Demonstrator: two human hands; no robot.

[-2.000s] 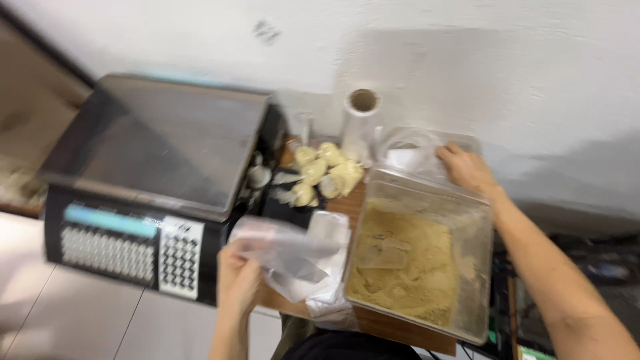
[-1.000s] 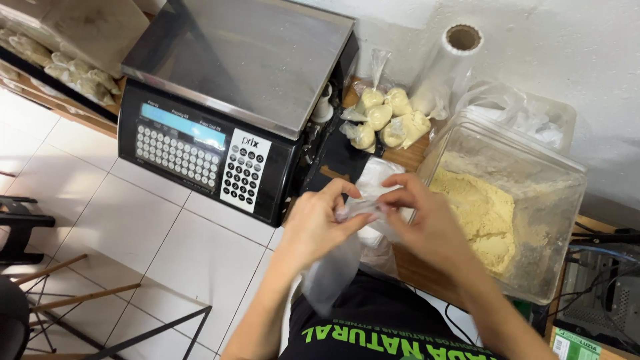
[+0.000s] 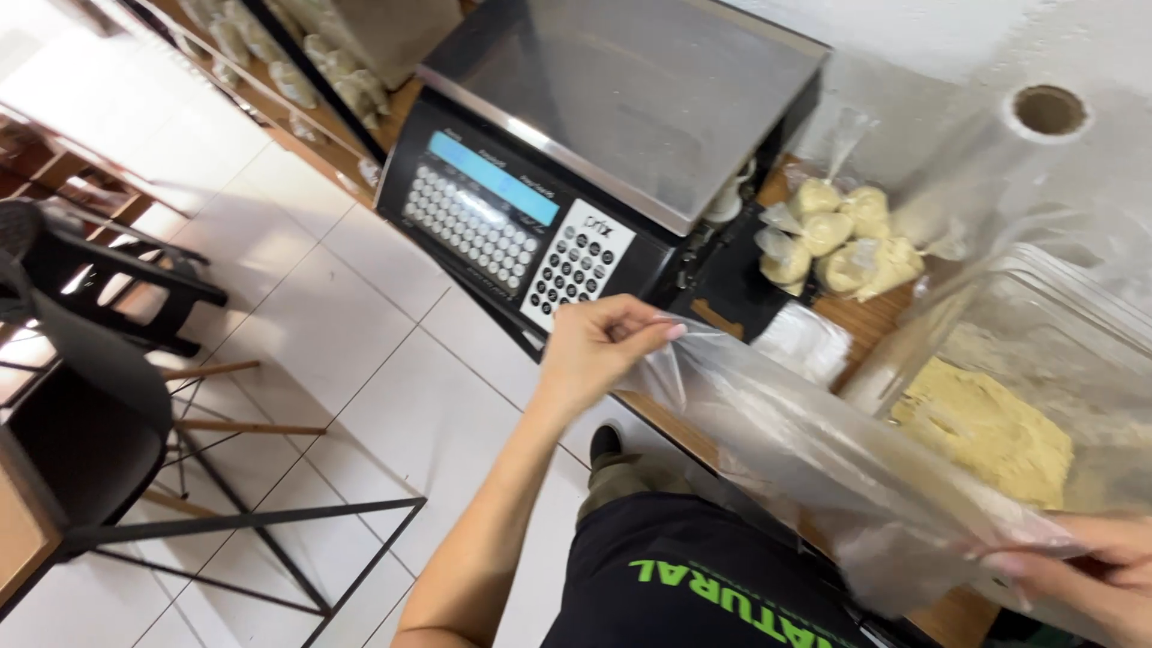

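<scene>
A clear plastic bag (image 3: 810,441) is stretched between my two hands, in front of my torso. My left hand (image 3: 607,346) pinches its upper left end between thumb and fingers, close to the scale's keypad. At the lower right edge of the view, my right hand (image 3: 1080,562) grips the other end and is partly cut off. Behind the bag, a clear plastic tub (image 3: 954,315) holds yellowish powder (image 3: 985,432). Several small knotted bags of the pale yellow powder (image 3: 832,234) lie together on the wooden surface. A stack of folded clear bags (image 3: 801,342) lies between them and my hands.
A black weighing scale (image 3: 477,225) with a steel platform (image 3: 630,90) stands behind my left hand. A roll of clear plastic film (image 3: 1017,144) stands upright by the wall. A black chair (image 3: 99,396) and a metal-framed table (image 3: 270,522) are at the left, over white floor tiles (image 3: 360,360).
My hands, close together a second ago, have moved apart and the bag is now stretched between them. Two seconds ago my right hand was at the tub's far edge. The view has shifted.
</scene>
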